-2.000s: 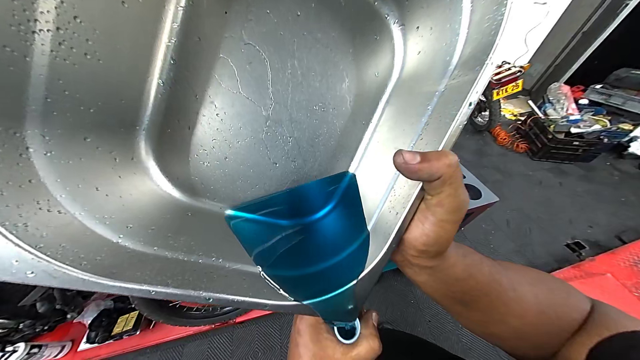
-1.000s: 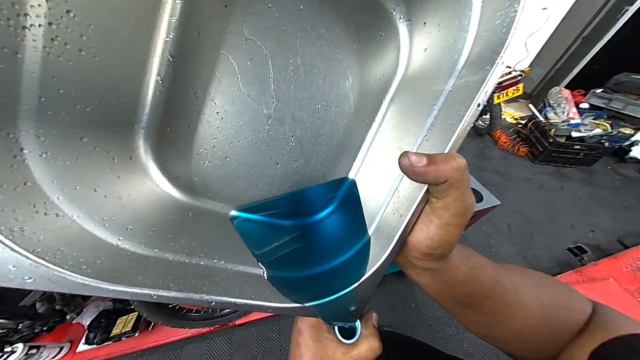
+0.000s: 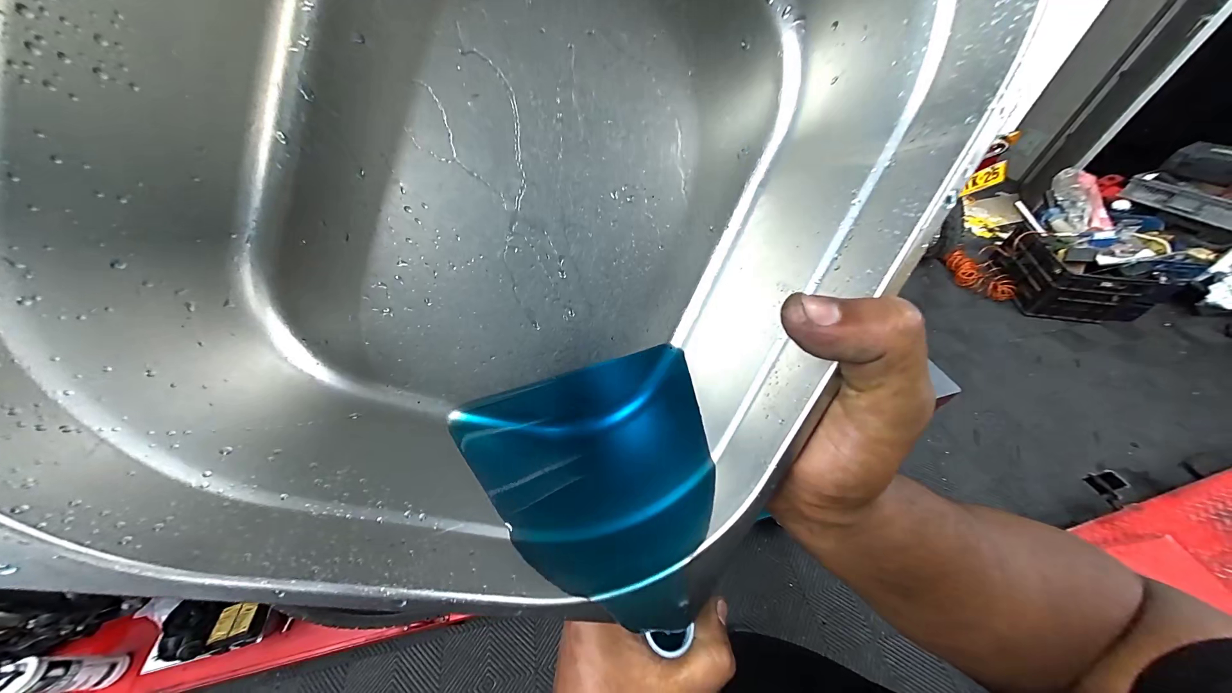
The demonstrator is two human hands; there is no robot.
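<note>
A large grey metal tray (image 3: 539,173) with rounded ridges and a raised rim fills much of the view, tilted, with clear droplets and thin wet streaks on its surface. My right hand (image 3: 857,404) grips the tray's right rim, thumb on the inner side, fingers hidden behind it. At the lower corner lies a translucent blue funnel-like piece (image 3: 597,462), wide end up against the tray and narrow end over the rim. My left hand (image 3: 645,659) is closed around that narrow end, beside a pale ring (image 3: 669,640); much of this hand is hidden under the tray.
A black crate (image 3: 1078,289) full of mixed items stands on the dark floor at the right, next to a coiled orange hose (image 3: 977,274). Red platform surfaces (image 3: 1174,539) lie at the lower right and lower left. Tire-like and black parts show below the tray.
</note>
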